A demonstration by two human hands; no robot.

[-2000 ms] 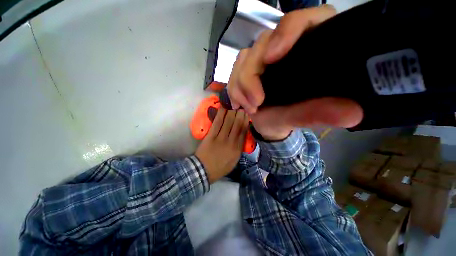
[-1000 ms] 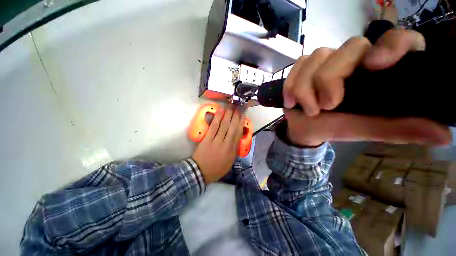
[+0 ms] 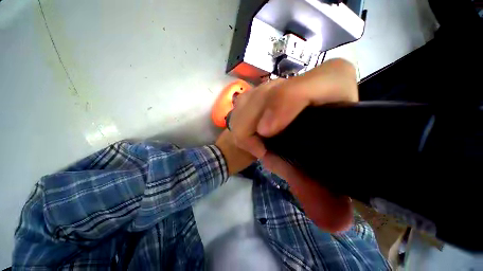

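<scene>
The orange housing [image 3: 224,105] lies flat on the off-white bench, with only its left rounded end showing. My left hand [image 3: 233,151] reaches to it from below; its fingers are hidden behind my right hand, and in the earlier frames they lie over the housing's middle. My right hand [image 3: 296,106] is wrapped around the long black electric screwdriver [image 3: 370,153], which is close to the camera and partly blurred. The screwdriver's narrow end points at the housing. Its bit and any screw are hidden.
The screw feeder [image 3: 259,45] stands on the bench [image 3: 132,69] just beyond the housing, its metal outlet facing me. A cardboard carton [image 3: 389,230] is partly visible at the lower right, behind the screwdriver.
My right hand and the screwdriver have moved from the feeder's outlet down and left to over the housing, now covering its right part. The feeder and housing appear higher in the picture.
</scene>
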